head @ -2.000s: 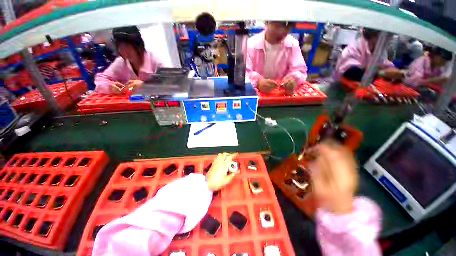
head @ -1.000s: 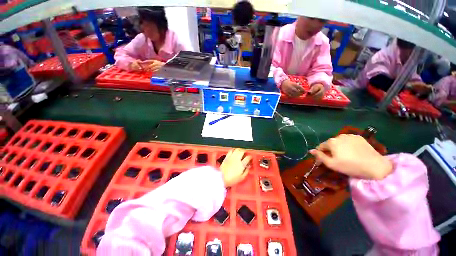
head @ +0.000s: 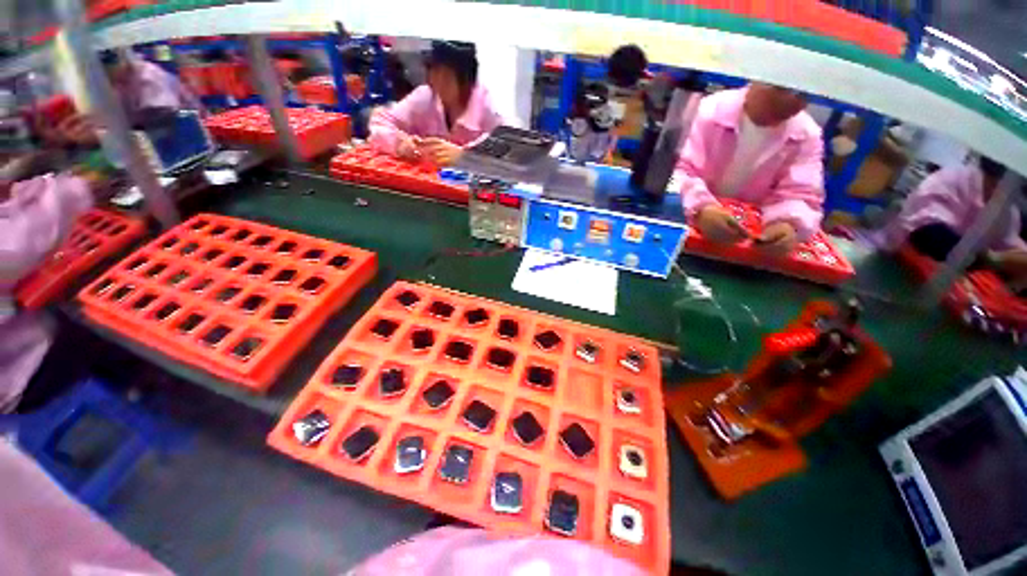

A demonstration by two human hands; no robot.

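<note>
The orange-red parts tray (head: 479,504) lies in front of me. Most of its pockets hold watch bodies (head: 528,428) with dark faces up; those in the right column show silver-white backs with dark round centres (head: 633,459). One pocket in the second row is empty. The orange-brown press fixture (head: 743,461) stands right of the tray, with its red toggle clamp handle (head: 792,341) lying low across it. Neither of my hands shows; only pink sleeves (head: 507,557) appear at the bottom edge and lower left corner.
A second loaded tray (head: 259,366) lies left. Behind are a blue control box (head: 659,261), a power supply (head: 496,214), a white paper (head: 580,289) with a pen, and a thin looped cable (head: 732,349). A monitor (head: 974,473) stands far right. People in pink smocks sit opposite and at left.
Both hands have left the tray and the fixture and gone out of the picture. The view has swung left, so the tray, fixture and blue box sit further right. The fixture's red handle is now visible.
</note>
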